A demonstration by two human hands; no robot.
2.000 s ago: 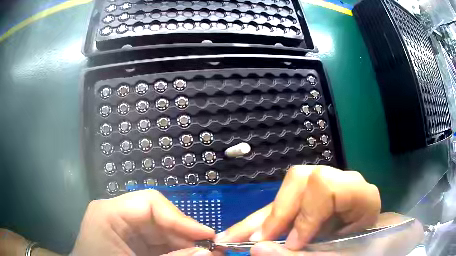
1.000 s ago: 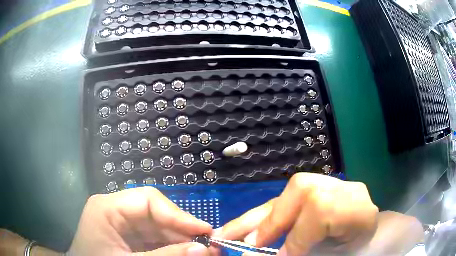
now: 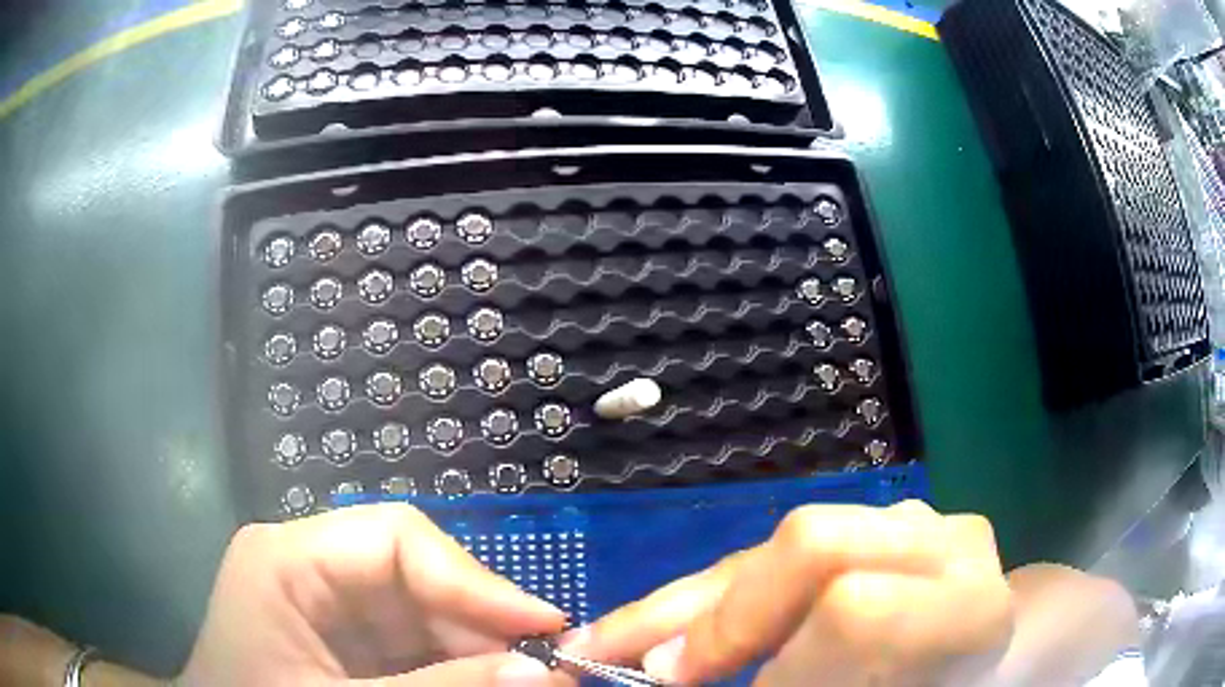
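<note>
My left hand (image 3: 363, 604) at the lower left pinches a small dark round component (image 3: 540, 651) between thumb and finger. My right hand (image 3: 833, 597) at the lower right holds silver tweezers (image 3: 611, 668), whose tips meet the component. A bright blue sheet (image 3: 699, 537) with rows of tiny pale dots lies over the near edge of the black working tray (image 3: 564, 172), partly under my hands. The tray holds silvery round components (image 3: 430, 328) on its left and a few columns at its right edge. A cream-white stubby cylinder (image 3: 629, 397) lies loose mid-tray.
A second black tray (image 3: 537, 118) stands directly behind the working one, partly filled at its left. Tall stacked black trays (image 3: 1061, 215) stand at the right. The green mat (image 3: 121, 336) carries yellow tape (image 3: 121, 51) at the back. Clear plastic shows at the far right edge.
My right hand has moved lower and the tweezers are now mostly hidden by it and the frame edge. More of the blue sheet shows. The component remains in my left hand.
</note>
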